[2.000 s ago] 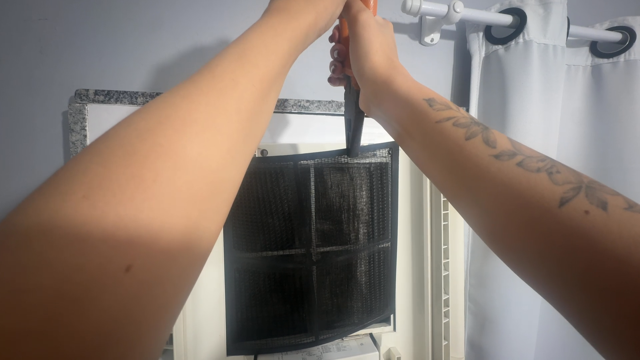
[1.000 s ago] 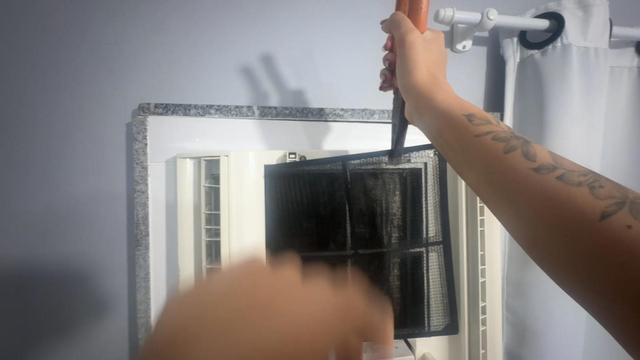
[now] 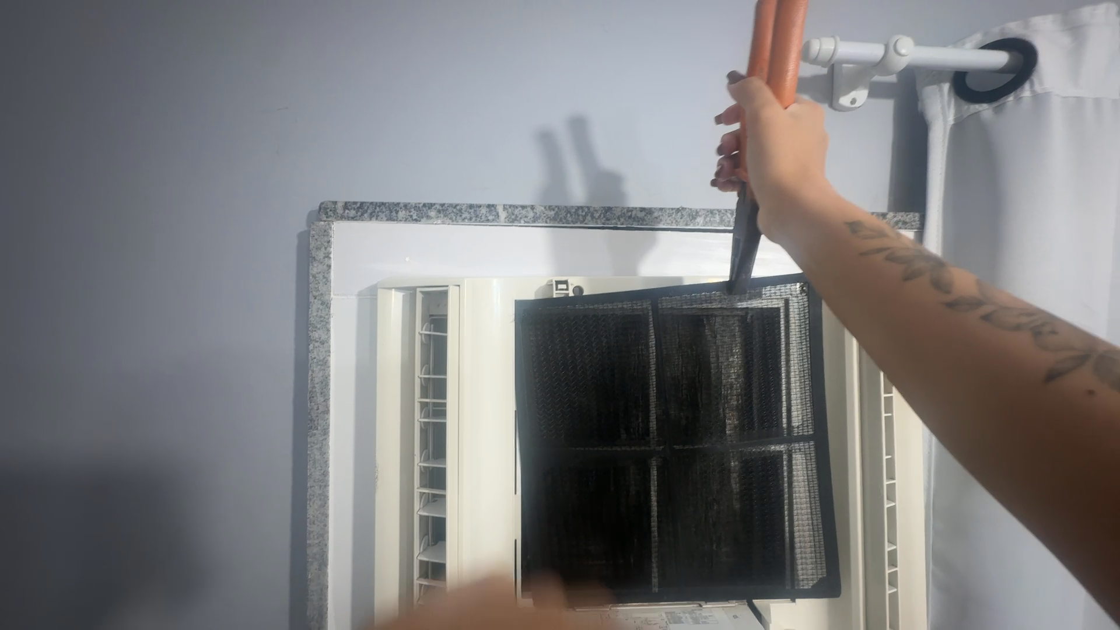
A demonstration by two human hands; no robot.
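My right hand (image 3: 774, 144) is closed around long-nose pliers with orange handles (image 3: 787, 44), their dark jaws pointing down at the top edge of a black mesh air filter (image 3: 586, 376). The filter hangs slightly tilted in front of a cream window air conditioner (image 3: 490, 420), its top right corner near my forearm. Low in the view, my left hand (image 3: 507, 608) is a blur just below the filter's lower left corner; most of it is cut off by the frame, so its fingers cannot be read.
A granite frame (image 3: 569, 213) borders the recess around the unit. Louvred vents (image 3: 433, 437) run down its left side, with more at the right. At the upper right, a white curtain (image 3: 1024, 262) hangs from a white rod (image 3: 954, 59) on a wall bracket.
My left hand has come down from beside the right hand near the pliers to the bottom of the view. The right hand still holds the pliers at the filter's top edge. The view has shifted left.
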